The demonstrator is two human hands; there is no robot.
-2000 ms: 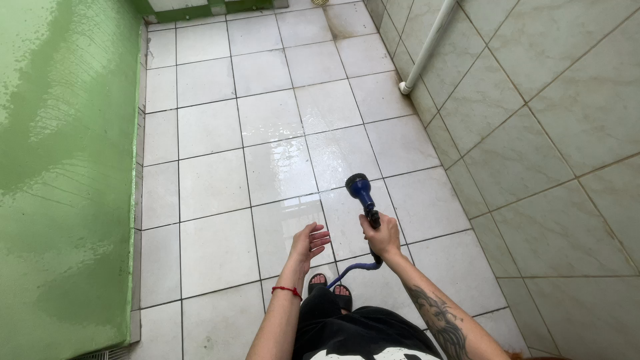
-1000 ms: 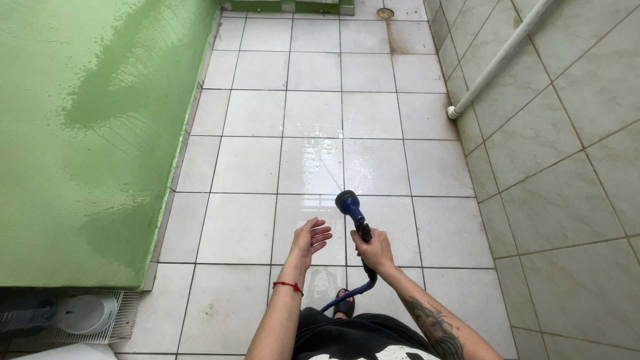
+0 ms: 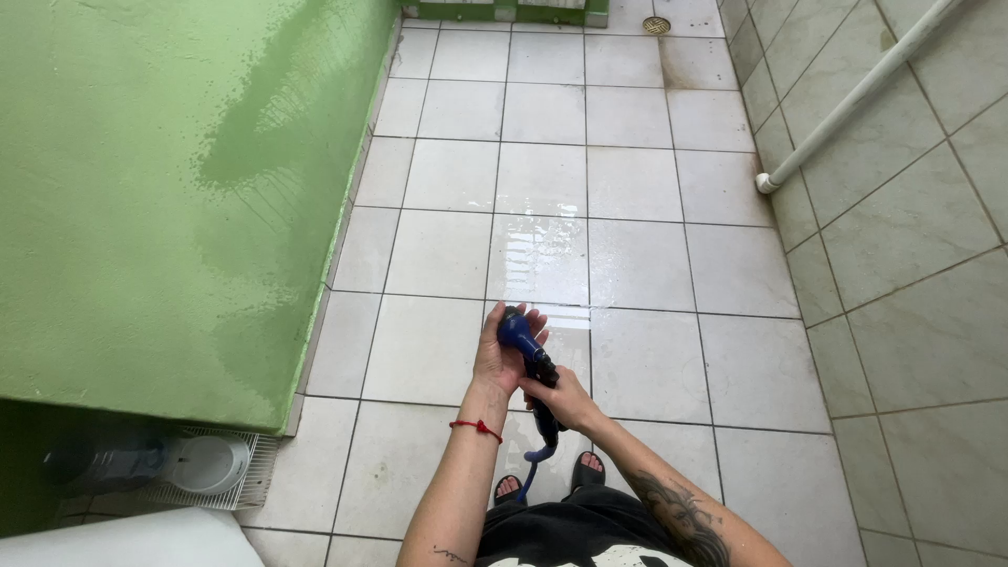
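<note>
A blue and black hose spray nozzle (image 3: 520, 334) points away from me over the floor. My right hand (image 3: 563, 398) is wrapped around its black handle. The nozzle's head lies in my left hand (image 3: 504, 346), with the thumb along one side and the fingers behind its front rim. From the handle's lower end a blue hose (image 3: 540, 454) curves down between my feet. Ahead, the white floor tiles (image 3: 543, 244) are wet and shiny. Dark wet patches mark the green wall (image 3: 268, 102) on the left.
A white pipe (image 3: 850, 102) runs down the tiled wall (image 3: 937, 315) on the right. A round metal drain (image 3: 656, 25) sits in the far floor. At lower left are a white wire rack (image 3: 256, 472), a white bowl-like container (image 3: 211, 465) and a clear plastic bottle (image 3: 102, 461).
My left hand, apart from the nozzle before, now holds its head. The nozzle has tilted toward the left. The thin water jet seen one second ago no longer shows.
</note>
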